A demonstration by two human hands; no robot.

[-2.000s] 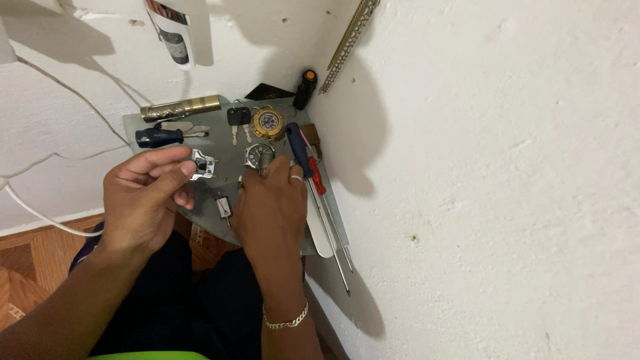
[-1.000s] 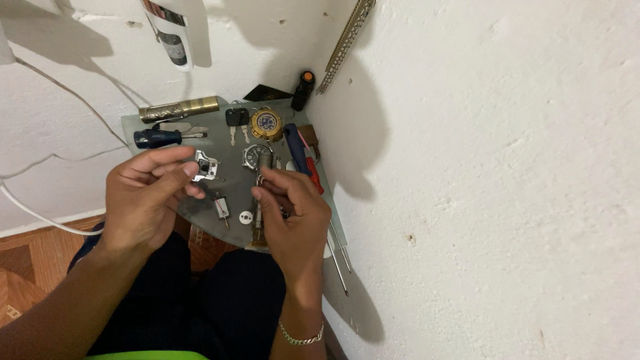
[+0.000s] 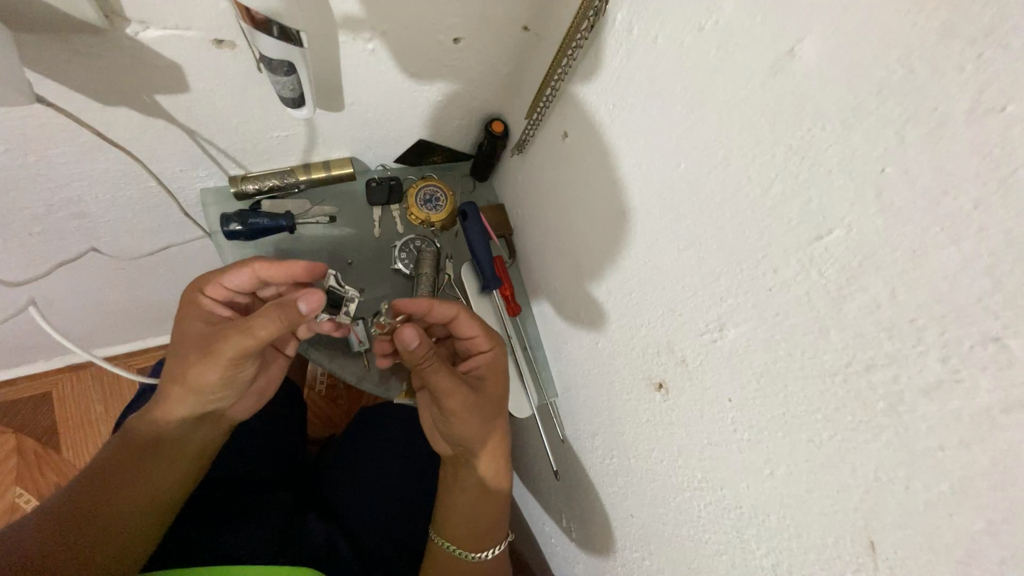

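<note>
My left hand (image 3: 240, 336) pinches a small metal bracket with a dark part (image 3: 341, 297) between thumb and fingers. Close to its right, my right hand (image 3: 448, 368) holds a small, shiny metal piece (image 3: 388, 320) in its fingertips; its exact kind cannot be told. The two pieces are apart. Below them on the glass shelf lies a small motor-like metal part (image 3: 359, 336), partly hidden by the left fingers. Just above the right hand are a patterned metal cylinder (image 3: 427, 270), a round-dialled wristwatch (image 3: 406, 253) and small pliers or nippers (image 3: 451, 278).
On the glass corner shelf (image 3: 352, 240) lie a stubby blue screwdriver (image 3: 258, 225), a brass-coloured cylinder (image 3: 292, 178), two keys (image 3: 385, 192), a gold watch (image 3: 430, 202), long blue-handled (image 3: 478, 244) and red-handled screwdrivers (image 3: 506, 286), and a padlock (image 3: 498, 222). White walls (image 3: 760, 280) border it.
My right hand has moved away from the cylinder area beside the wristwatch, left towards my left hand, and now holds a small shiny piece. The left hand still holds the bracket.
</note>
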